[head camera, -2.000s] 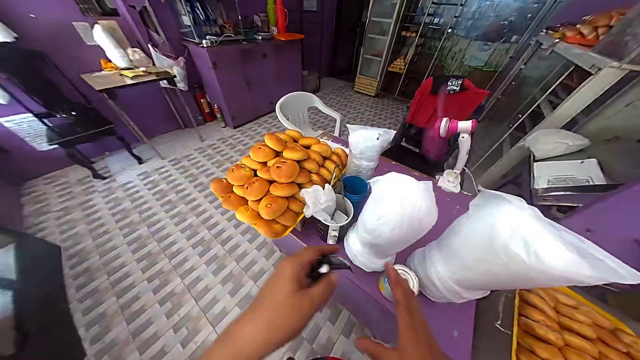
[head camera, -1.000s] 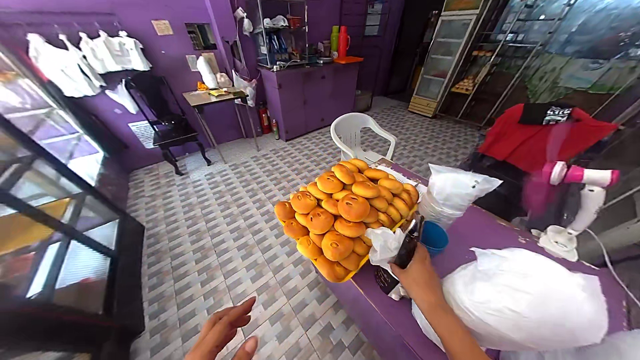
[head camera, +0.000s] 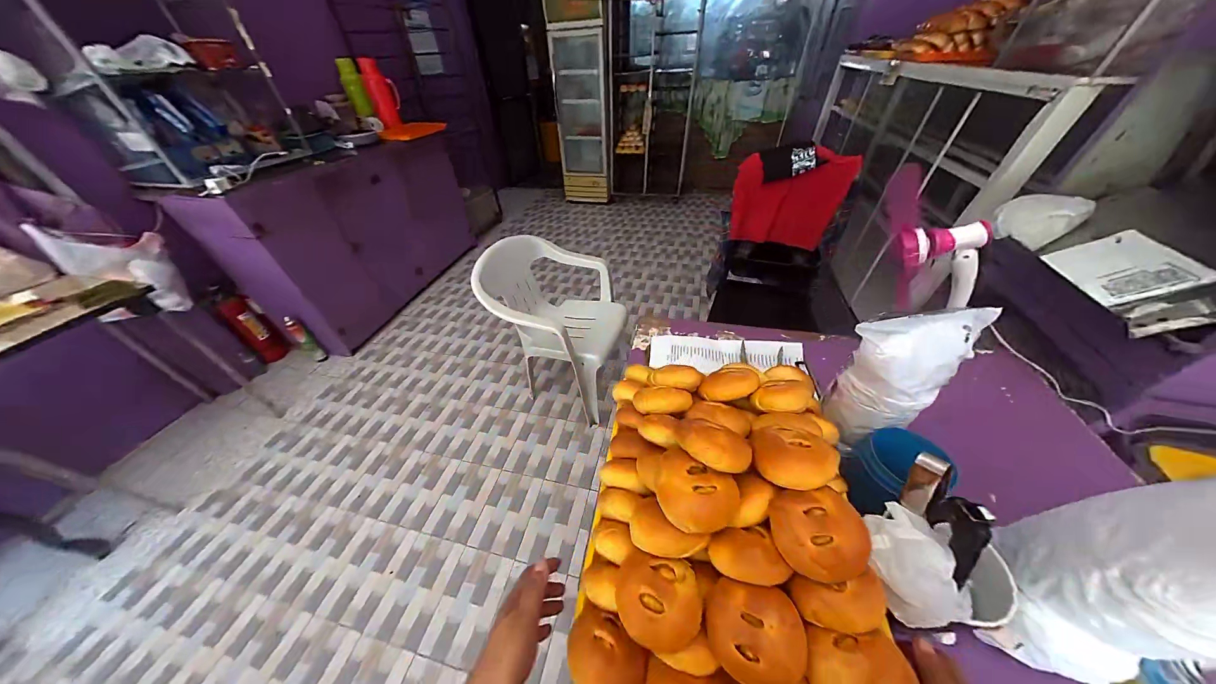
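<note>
Golden bread buns (head camera: 703, 489) are heaped on a yellow tray on the purple table (head camera: 1007, 437). Just left of the pile is my left hand (head camera: 525, 617), fingers apart, holding nothing. Only a small part of my right hand (head camera: 936, 660) shows at the bottom edge, by the pile's right side; its fingers are mostly hidden. Right of the buns stand a blue cup (head camera: 898, 465) and a white container (head camera: 997, 594) with a crumpled white plastic bag (head camera: 917, 570) and a black item in it. A sheet of printed paper (head camera: 689, 353) lies behind the buns.
A filled white plastic bag (head camera: 898, 370) stands behind the cup, and a larger one (head camera: 1121, 560) lies at the right. A pink and white fan (head camera: 945, 242) is on the right. A white plastic chair (head camera: 560, 313) stands on the tiled floor beyond the table's left corner.
The dark object my right hand held over the white container is no longer in that hand's visible part; a black item sits in the container. My left hand is now beside the buns. The view has shifted closer to them.
</note>
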